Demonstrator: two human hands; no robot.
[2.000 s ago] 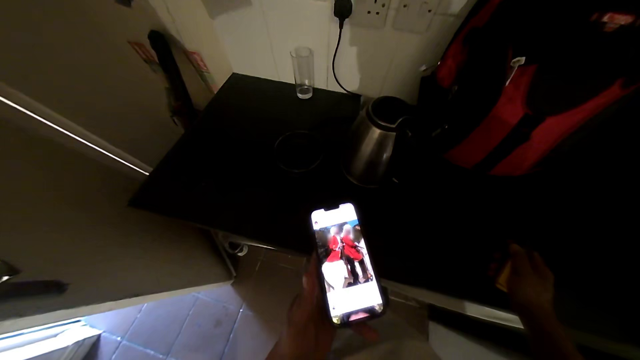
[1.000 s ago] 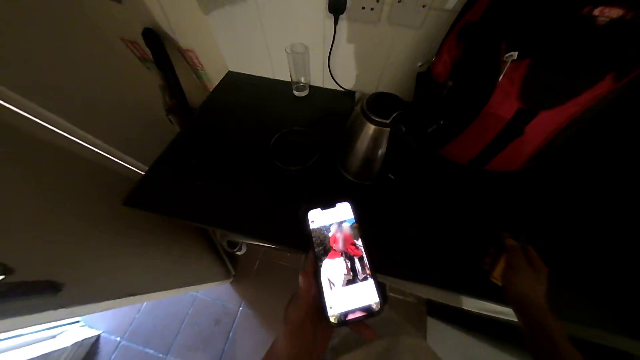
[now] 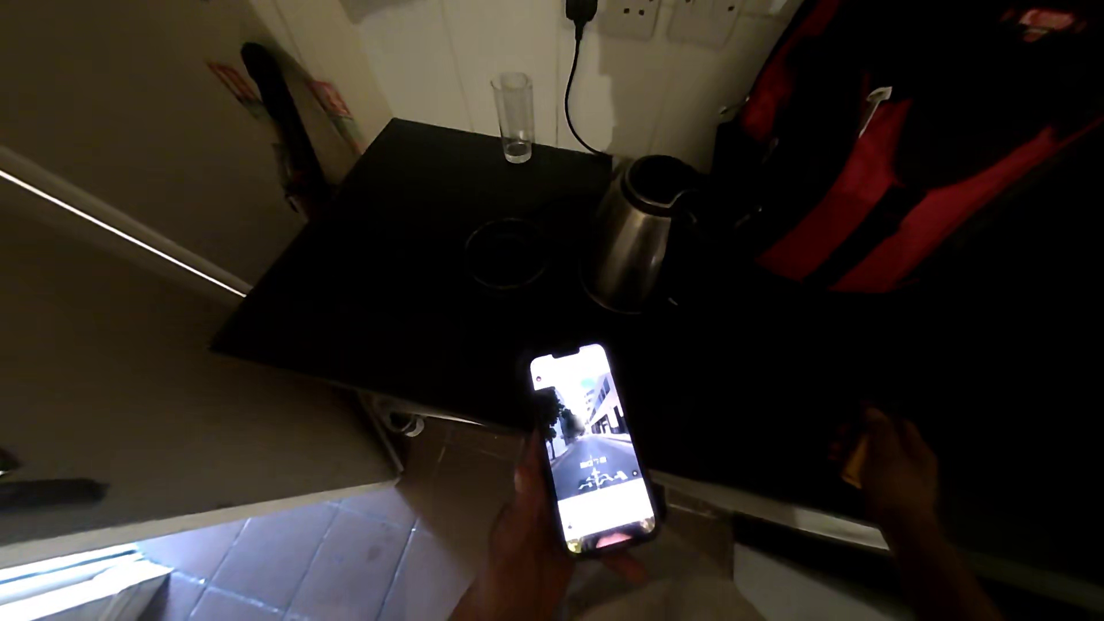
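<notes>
A lit smartphone point(image 3: 595, 448) lies in my left hand point(image 3: 526, 535), whose fingers and thumb wrap its lower sides; the screen shows a street picture. My right hand point(image 3: 897, 474) rests over the dark worktop's front edge at the right, its fingers closed around a small yellow item point(image 3: 856, 461) that I cannot make out. Beyond the phone stands a stainless steel electric kettle point(image 3: 634, 246) with its top open. Left of the kettle, a dark round ring or dish point(image 3: 506, 253) lies on the black worktop point(image 3: 397, 259).
A tall clear glass point(image 3: 516, 121) stands at the back by the wall. A red and black backpack point(image 3: 871, 198) fills the back right. A plug with a black cable point(image 3: 571, 86) hangs from the wall sockets point(image 3: 630, 15). At the left is a pale door or panel point(image 3: 129, 345), above a tiled floor point(image 3: 285, 552).
The phone's screen has changed from a picture with red-clothed figures to a street picture. Both hands stay about where they were.
</notes>
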